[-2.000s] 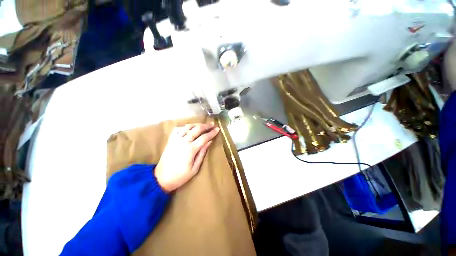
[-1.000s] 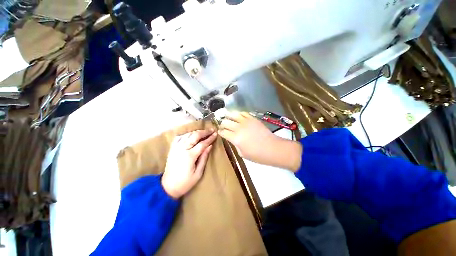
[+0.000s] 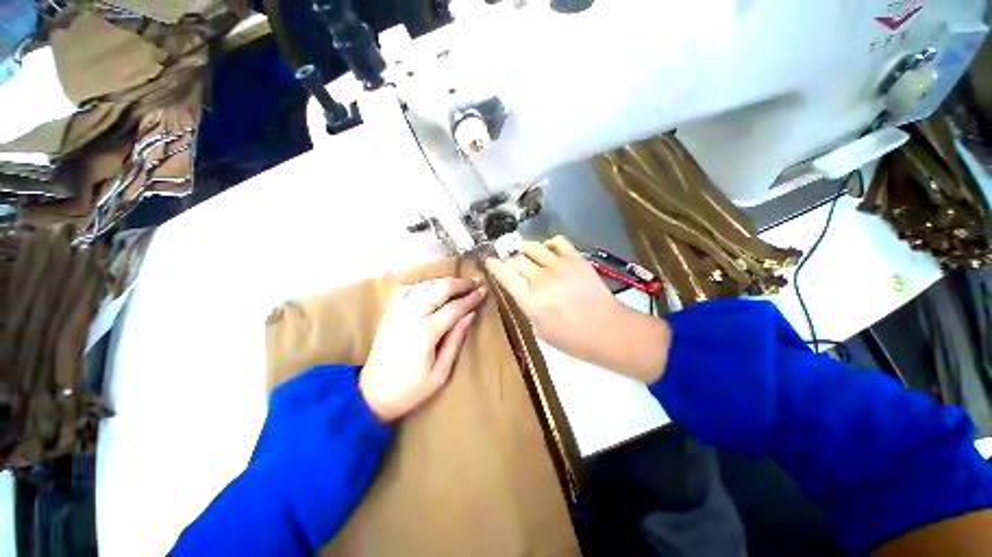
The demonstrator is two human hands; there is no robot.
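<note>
A tan-brown fabric panel (image 3: 468, 435) lies on the white table, its top edge near the presser foot (image 3: 479, 248). A zipper (image 3: 541, 383) with a gold tooth line runs along the panel's right edge. My left hand (image 3: 419, 343) lies on the panel with its fingertips near the zipper, just below the foot. My right hand (image 3: 577, 305) is over the zipper's upper end, right of the foot, fingers bent together. The zipper tape under its fingertips is partly hidden, so its hold cannot be told.
The white sewing machine (image 3: 653, 76) spans the top. A zipper bundle (image 3: 691, 218) lies under its arm, another zipper bundle (image 3: 930, 201) at far right. Red-handled snips (image 3: 625, 274) lie beside my right hand. A black cord (image 3: 803, 288) is at right. Brown cut pieces (image 3: 49, 337) are heaped at far left.
My right hand has come in from the right to the zipper's top since the oldest frame. Since the middle frame both hands have stayed near the foot, while the whole view has shifted slightly.
</note>
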